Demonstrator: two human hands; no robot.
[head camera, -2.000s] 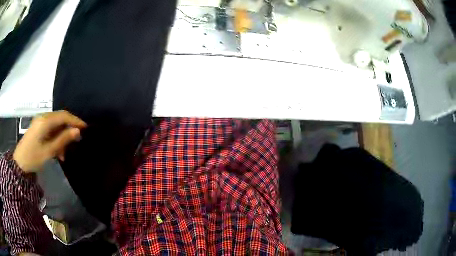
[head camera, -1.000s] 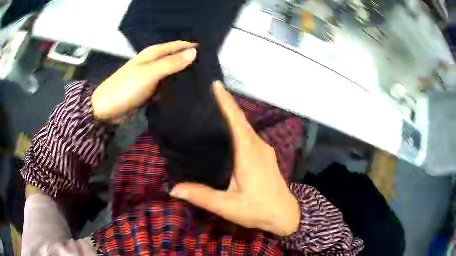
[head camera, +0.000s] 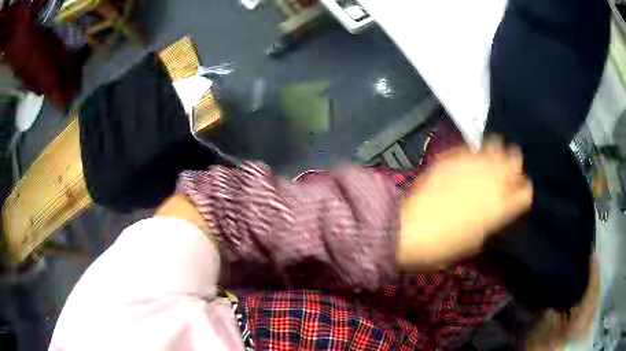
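Note:
The black garment piece (head camera: 549, 123) runs down the right side, from the white machine bed (head camera: 446, 48) to below its edge, over my plaid apron. My left hand (head camera: 470, 206) is blurred and lies at the cloth's left edge; its grip on the cloth is unclear. My right hand (head camera: 580, 308) is at the lower right, around the cloth's lower end, partly hidden by it and blurred. The needle area cannot be made out.
Another black cloth heap (head camera: 130, 130) lies over a wooden bench (head camera: 51, 185) at the left, with white pieces and threads beside it. The grey floor (head camera: 233, 48) shows behind, with a greenish patch.
The view has swung left, so the garment and machine bed now stand at the right and the wooden bench shows. My right hand came into view, then shifted to the lower right with the cloth.

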